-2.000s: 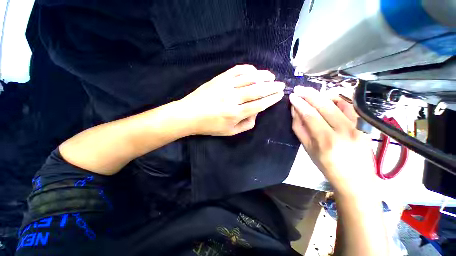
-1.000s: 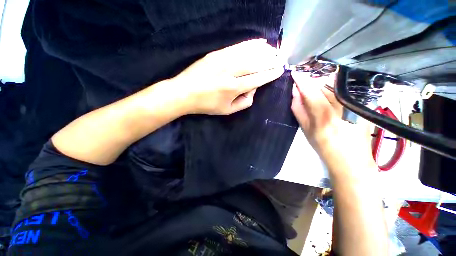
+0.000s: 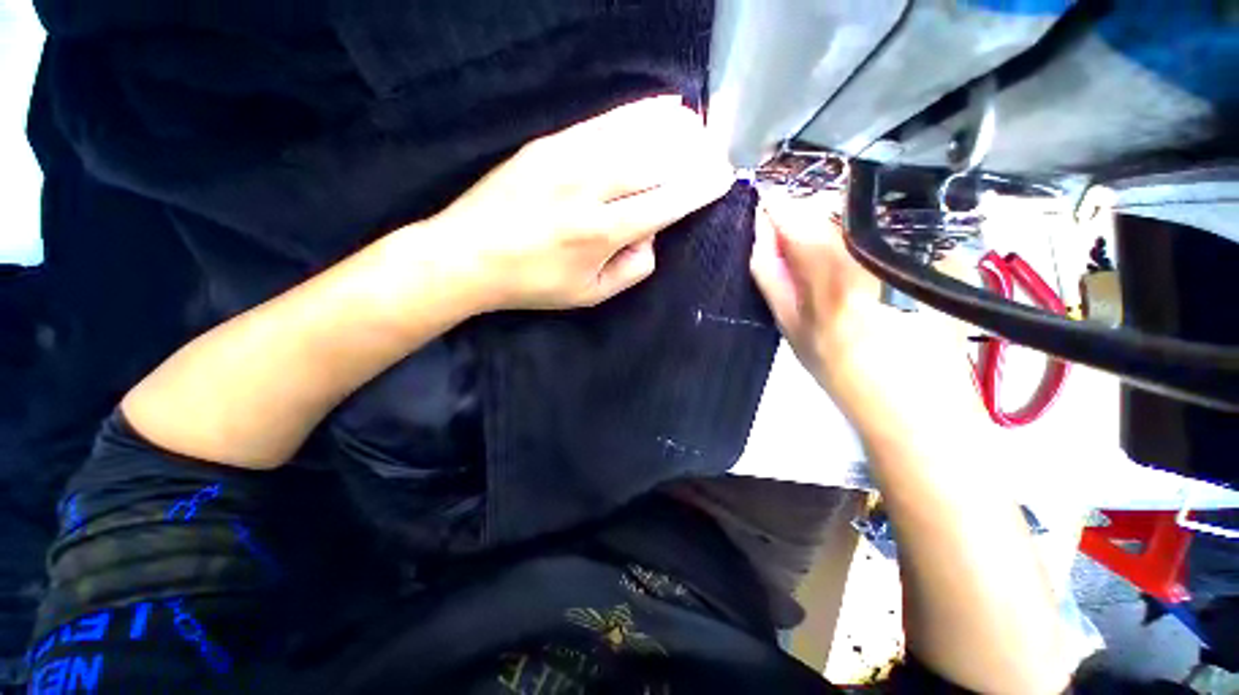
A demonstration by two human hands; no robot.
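The dark ribbed garment (image 3: 598, 394) lies on the white table, with short pale chalk lines near its right edge. My left hand (image 3: 578, 211) presses on the cloth, fingertips by the needle area (image 3: 745, 177) under the sewing machine head (image 3: 842, 68). My right hand (image 3: 815, 278) is at the cloth's right edge, its fingertips close to the same spot and partly hidden by the machine head. Whether a small loop is between the fingertips cannot be seen.
A thick black curved tube (image 3: 978, 306) crosses in front of the machine. Red-handled scissors (image 3: 1019, 340) lie on the table (image 3: 924, 407) to the right, beside a black rectangular thing (image 3: 1179, 353). A red stool or bin (image 3: 1139, 550) stands lower right.
The view has shifted, with the machine head covering more of the picture. Both hands have moved up to the needle area, and the small dark strip between the fingertips no longer shows.
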